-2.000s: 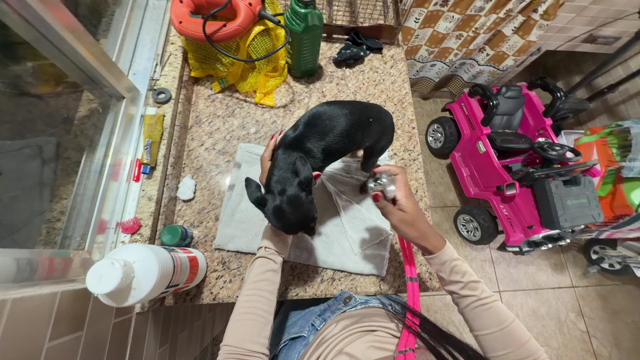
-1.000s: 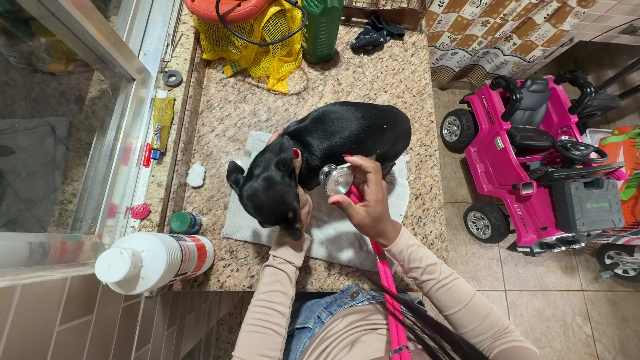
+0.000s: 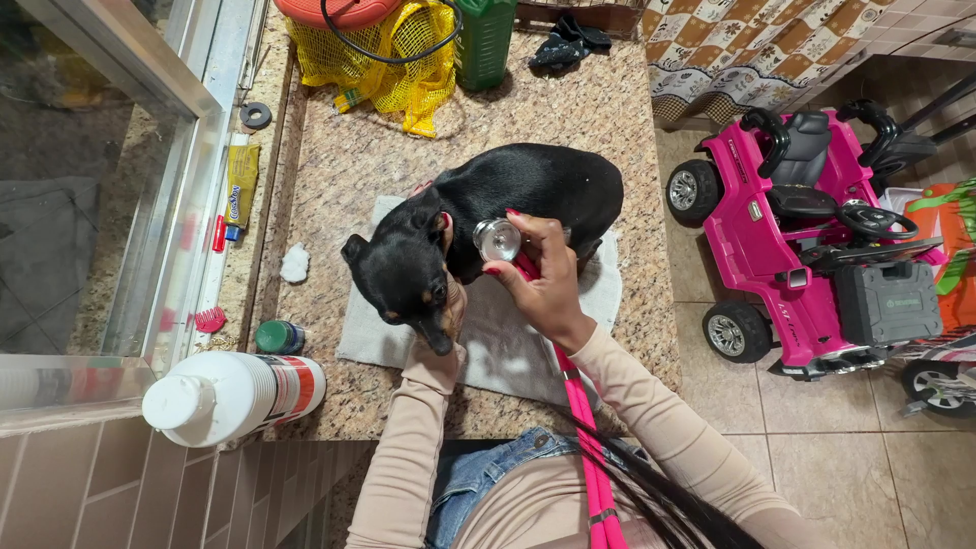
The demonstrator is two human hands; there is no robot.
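Observation:
A small black dog with tan markings (image 3: 534,179) is on a grey towel (image 3: 488,335) spread over the granite counter, its head low at the left. My left hand (image 3: 454,305) is under the dog's head and neck, mostly hidden by it, with red nails showing at the neck. Between the thumb and fingers of my right hand (image 3: 545,282) is the metal chest piece of a stethoscope (image 3: 499,240), close to the dog's shoulder; whether it touches the fur is unclear. Its pink tubing (image 3: 583,427) runs down over my front.
A white bottle (image 3: 229,396), a green-capped jar (image 3: 279,336) and cotton (image 3: 295,263) lie left. Behind are a yellow mesh bag (image 3: 381,61), a green container (image 3: 484,42) and dark cloth (image 3: 568,42). A pink toy car (image 3: 793,252) stands on the floor at right.
My right hand has moved left with the chest piece, from near the dog's hind end two seconds ago to its shoulder. My left hand remains at the head and neck.

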